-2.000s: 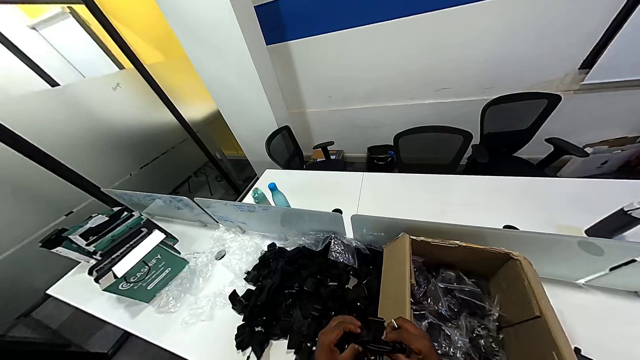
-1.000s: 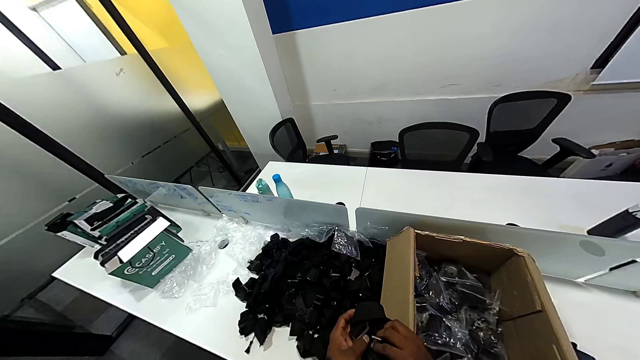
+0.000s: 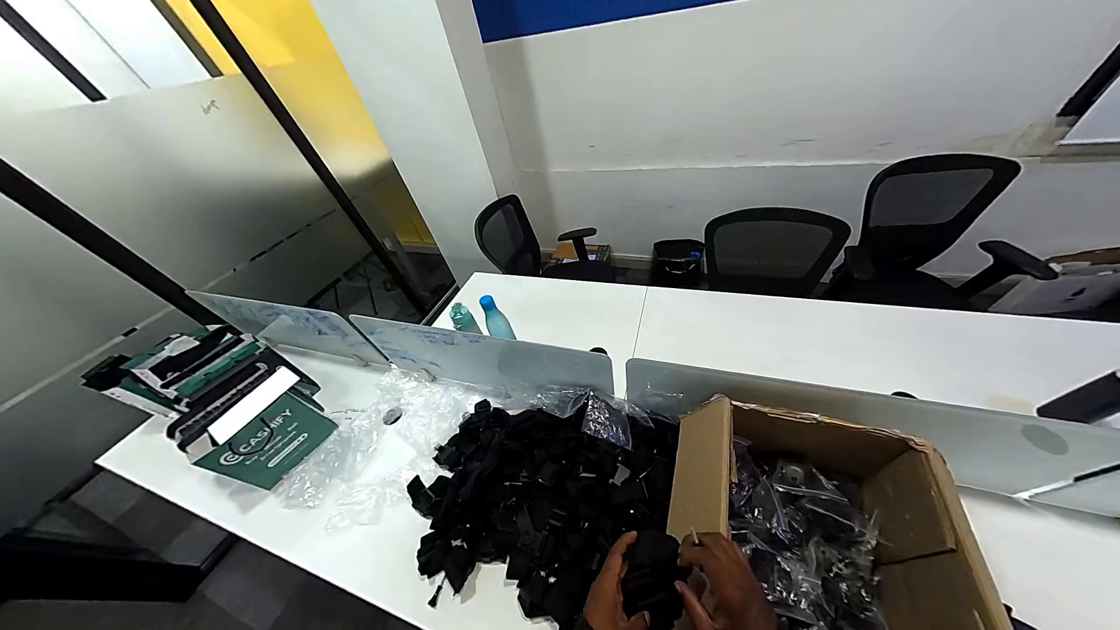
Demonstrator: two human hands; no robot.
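Note:
At the bottom centre, my left hand (image 3: 610, 588) and my right hand (image 3: 724, 584) hold a black item (image 3: 652, 573) between them; its exact kind cannot be told. A large heap of small black pieces (image 3: 551, 490), perhaps fabric or straps, spreads over the white desk to the left of my hands. Just right of them stands an open cardboard box (image 3: 919, 525), its near left flap beside my right hand. Inside the box lie dark items in clear plastic bags (image 3: 805, 525).
Clear plastic wrap (image 3: 350, 472) lies left of the heap. Green and black bags or boxes (image 3: 262, 437) are stacked at the far left. Low frosted dividers (image 3: 490, 354) run behind the heap. Two bottles (image 3: 497, 319) and black mesh chairs (image 3: 774, 249) are beyond.
Both hands stay beside the box with a black item between them; their fingers have shifted around it. The item shows more plainly now than two seconds ago.

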